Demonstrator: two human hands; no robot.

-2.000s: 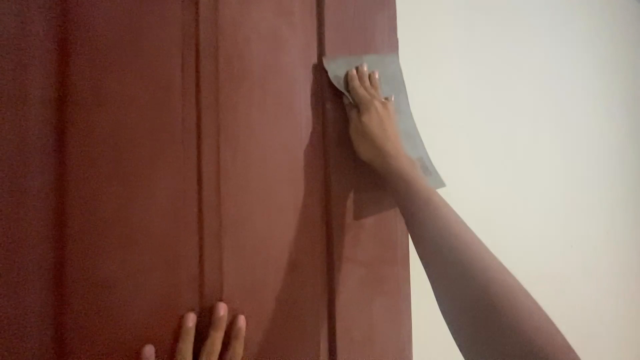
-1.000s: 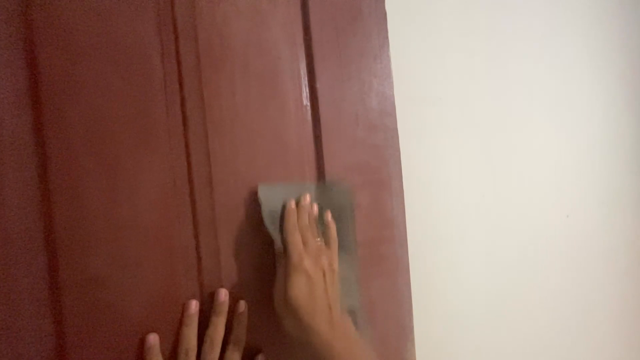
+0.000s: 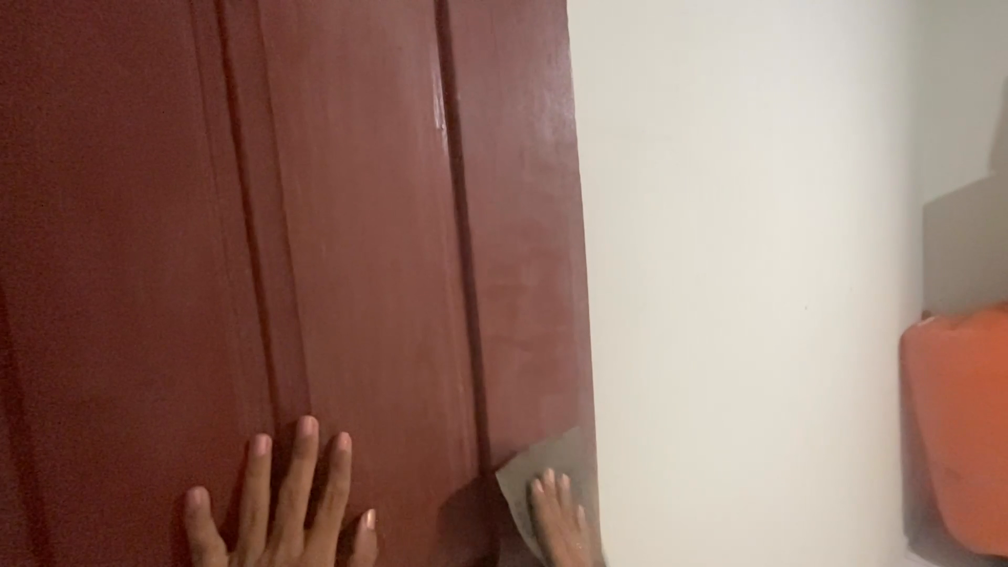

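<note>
A reddish-brown grooved door panel fills the left and middle of the head view. At the lower left, my left hand lies against it with spread fingers and holds nothing. My right hand is at the bottom, by the panel's right edge, pressing a thin grey sheet flat on the surface. The sheet looks like sandpaper or cloth; which one I cannot tell. Part of it is hidden under my fingers, and its lower portion is out of view.
A pale wall runs along the right of the panel's edge. An orange object, perhaps a plastic container or chair, stands at the far right, with a shadow on the wall above it.
My right hand and the grey sheet have moved down the panel from near its upper right edge. My left hand still rests on the panel. The orange object has come into view.
</note>
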